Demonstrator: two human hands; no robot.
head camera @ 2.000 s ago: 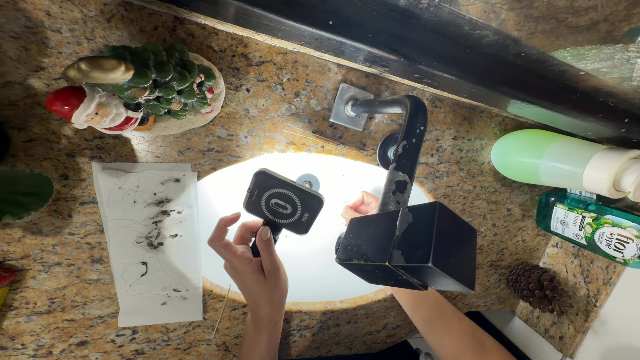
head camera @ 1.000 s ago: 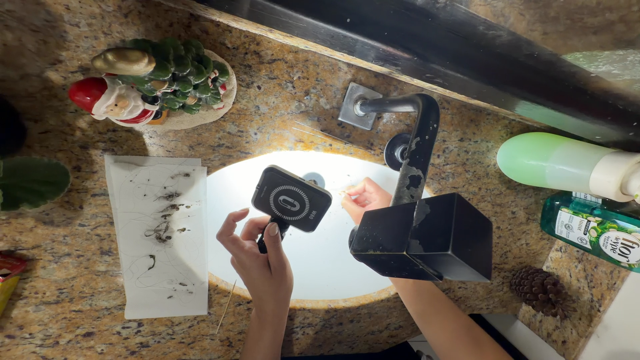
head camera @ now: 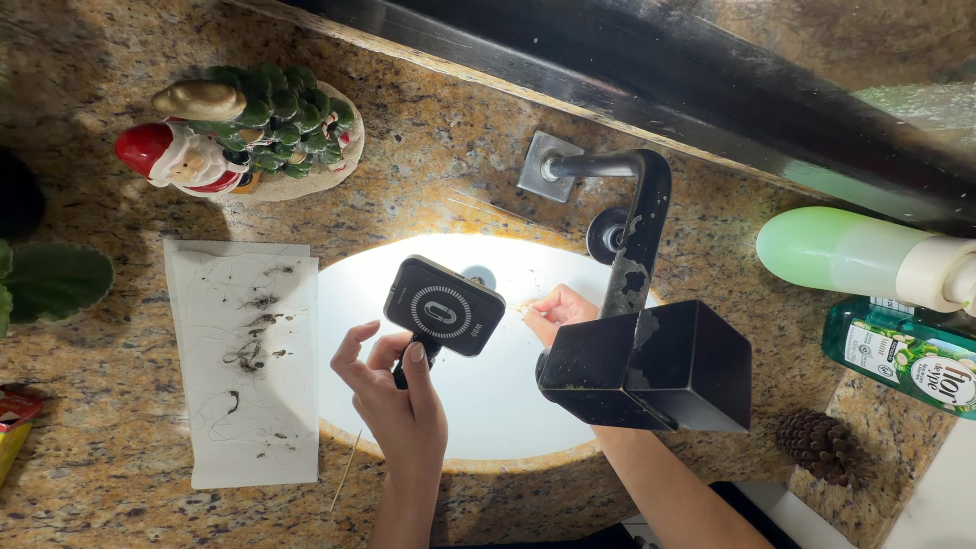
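Observation:
My left hand (head camera: 400,400) grips the short handle of a black rectangular magnetic device (head camera: 444,305), its ring-marked face toward me, above the white oval sink basin (head camera: 488,412). Bright light falls on the basin. Beyond the black faucet's block-shaped head (head camera: 648,366), my right hand (head camera: 560,313) is low over the basin, thumb and fingertips close together. Tiny dark specks show near them; whether they pinch anything I cannot tell. Left of the basin, a white paper sheet (head camera: 248,427) bears dark clumps and hair-like strands. A thin wooden stick (head camera: 346,470) lies between paper and basin.
A Santa-and-tree figurine (head camera: 259,137) stands at upper left, with green leaves (head camera: 61,282) below it. At right are a pale green pump bottle (head camera: 839,248), a teal bottle (head camera: 892,351) and a pine cone (head camera: 823,450). The faucet arm (head camera: 637,236) crosses above the basin's right side.
My right hand's fingers, apart from the faucet now, were partly behind it two seconds ago. My left hand keeps hold of the black device. The view has shifted slightly.

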